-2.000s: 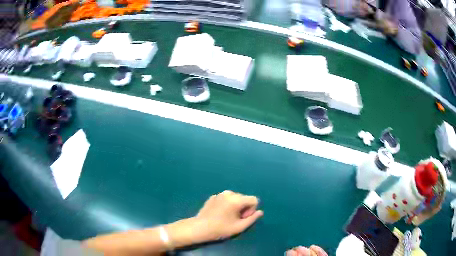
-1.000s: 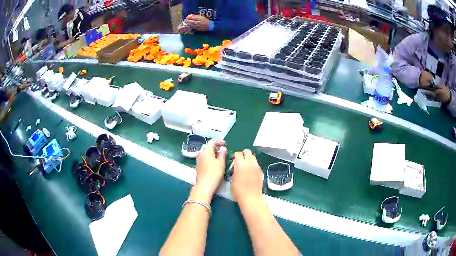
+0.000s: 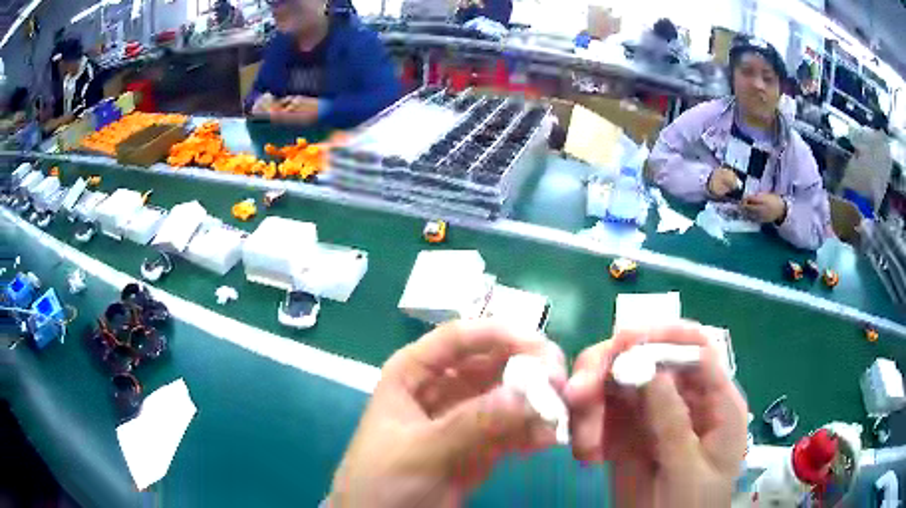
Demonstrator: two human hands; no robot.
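My left hand (image 3: 452,417) and my right hand (image 3: 661,417) are raised close to the camera over the bench edge. My left hand holds a white earbud (image 3: 537,395) between thumb and fingers, stem pointing down. My right hand holds another white earbud (image 3: 656,363), its stem pointing right. The two hands are side by side, fingertips almost touching. Behind them on the green belt, open white retail boxes (image 3: 444,282) are partly covered by the hands. A charging case (image 3: 298,309) with a dark interior lies left of the hands.
Dark cups (image 3: 129,332) and a white paper sheet (image 3: 157,434) lie on the left bench. A bottle with a red cap (image 3: 815,456) stands at lower right. Stacked trays (image 3: 447,149) and orange parts (image 3: 204,147) are across the belt. Two people sit opposite.
The hands have risen from the belt beside a charging case to near the camera, each now visibly holding an earbud. The view has tilted up, showing more of the people opposite.
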